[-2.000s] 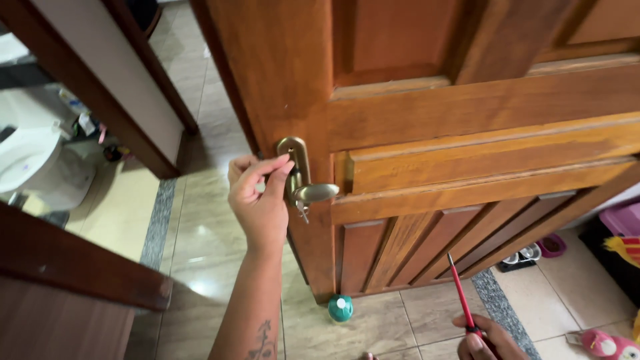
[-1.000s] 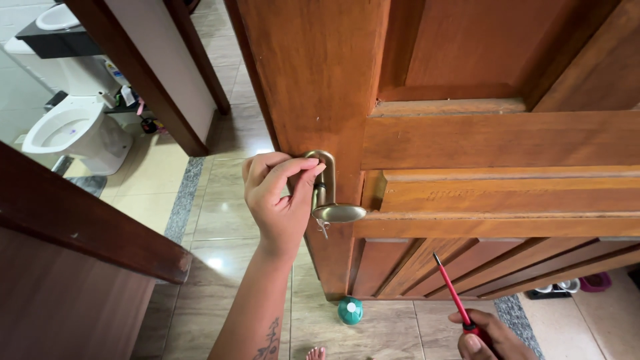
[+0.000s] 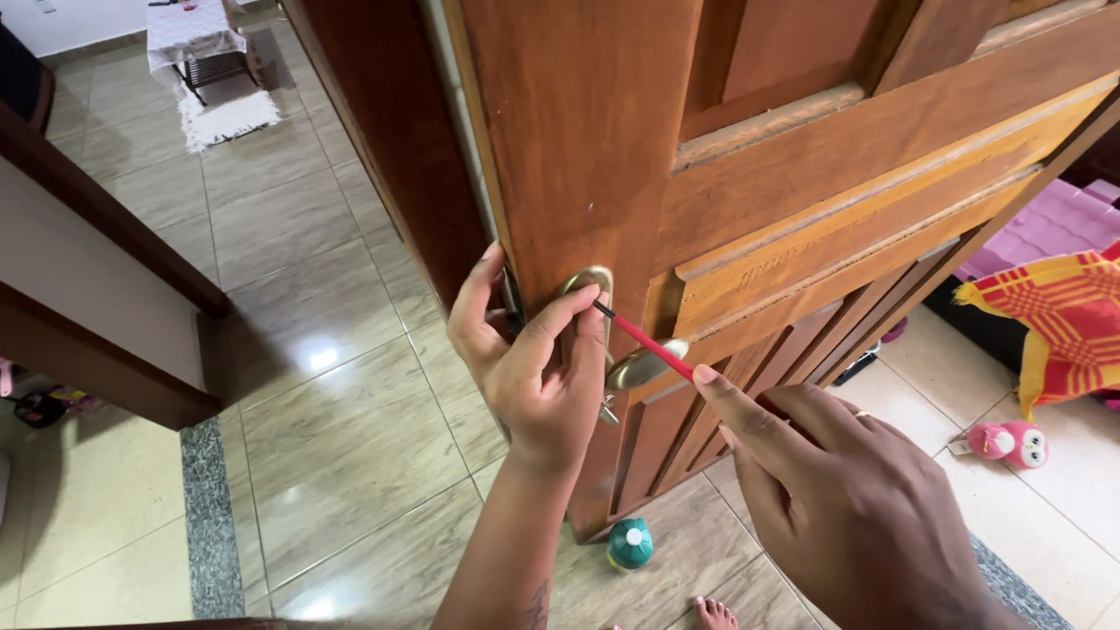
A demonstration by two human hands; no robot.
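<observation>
On the wooden door (image 3: 577, 131), my left hand (image 3: 538, 372) rests at the upper part of the brass lock plate (image 3: 599, 278), thumb and index finger close together there. Whether they pinch a small part is hidden. My right hand (image 3: 831, 490) grips a red-shafted screwdriver (image 3: 652, 343), its dark tip at the left fingertips over the plate. The screwdriver's shaft crosses in front of the brass door handle (image 3: 643, 366). Below the handle, a key (image 3: 608, 409) sits at the lock, partly hidden by my left hand.
A teal round object (image 3: 630, 544) stands on the floor by the door's bottom corner, near a bare foot (image 3: 716, 614). At right lie a pink owl toy (image 3: 1006, 444) and a red and yellow cloth (image 3: 1072, 311). A dark door frame (image 3: 394, 131) stands left of the door.
My right hand has raised the screwdriver from the lower right to the lock plate, its tip now at my left fingertips. My left hand has stayed at the plate. The view has shifted.
</observation>
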